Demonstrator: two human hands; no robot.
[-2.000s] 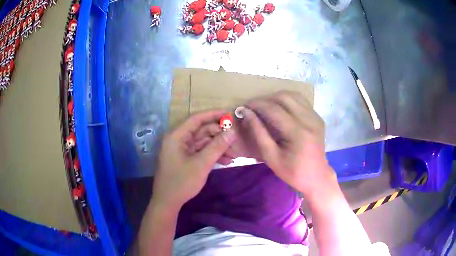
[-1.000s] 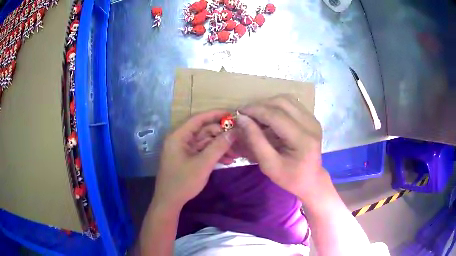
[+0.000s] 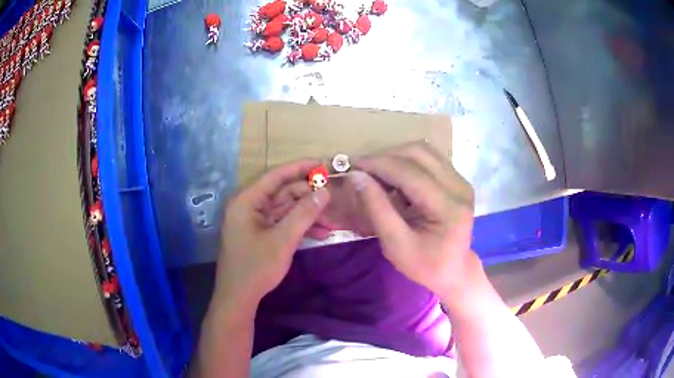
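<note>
My left hand (image 3: 262,214) grips a red-haired doll figure (image 3: 318,177) between thumb and fingers, its pale face turned up toward the camera and its body hidden by the fingers. My right hand (image 3: 414,199) pinches a thin pale stick (image 3: 341,175) that points left, its tip at or very near the side of the doll's head. A small round white pot (image 3: 341,162) shows just above the stick, between the hands. Both hands are over the near edge of the tan cardboard pad (image 3: 355,131).
A heap of red-haired figures (image 3: 314,29) lies behind the pad, with one figure (image 3: 213,28) apart at left. A white-handled knife (image 3: 533,142) lies at right. The blue crate (image 3: 129,148) with a cardboard sheet (image 3: 48,192) stands at left. A blue bin (image 3: 517,232) and stool (image 3: 621,229) are at lower right.
The whole view has shifted a little, so things sit slightly further left. The white pot, hidden a second ago, shows again, and the stick now lies level between my right fingers and the doll's head.
</note>
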